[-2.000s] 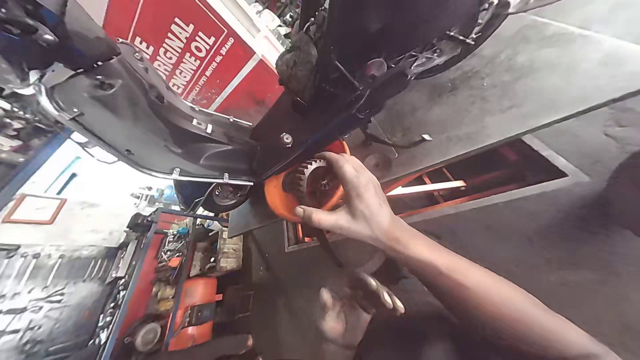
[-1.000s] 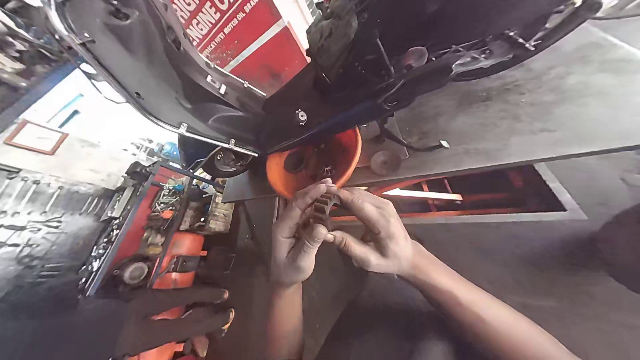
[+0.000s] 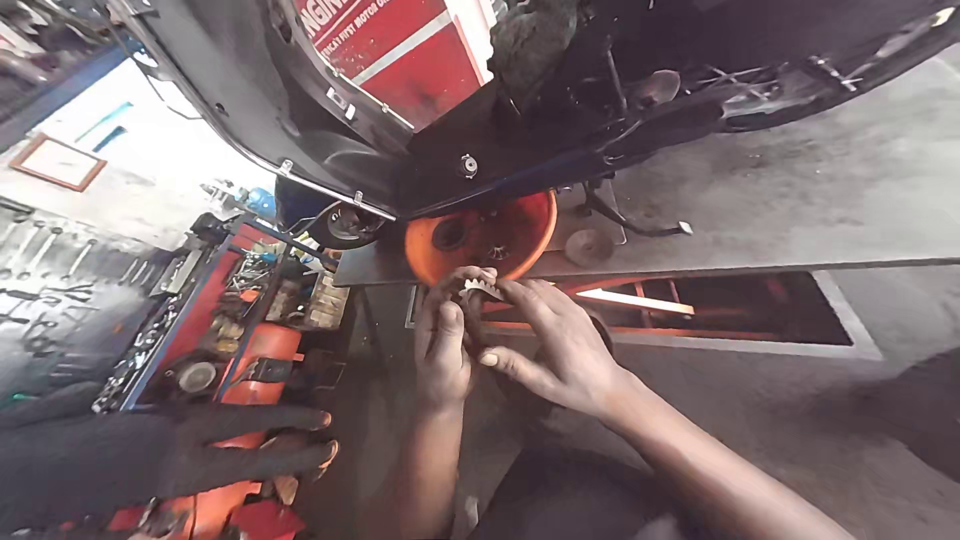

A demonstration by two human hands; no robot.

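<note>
A toothed metal gear (image 3: 484,288) is between my hands, just in front of an orange basin. My left hand (image 3: 448,341) grips its left side, thumb up. The fingers of my right hand (image 3: 559,341) curl over its right side, and that thumb points at its lower edge. Much of the gear is hidden by my fingers. The orange basin (image 3: 546,244) holds a dark round part (image 3: 450,234) and a small spoked-looking metal part (image 3: 496,253). It sits under the edge of a scooter's dark body panel (image 3: 480,169).
A round metal disc (image 3: 589,247) and the scooter's stand (image 3: 637,223) are right of the basin on a grey platform (image 3: 765,225). Below lies a recessed frame with orange bars (image 3: 652,300). At left are a tool-filled red cart (image 3: 202,300), wall-hung wrenches (image 3: 45,251) and another person's legs (image 3: 165,450).
Two seconds ago my right hand held the gear over the basin and my left hand was apart, lower down. Both hands are now together at the gear, in front of the basin.
</note>
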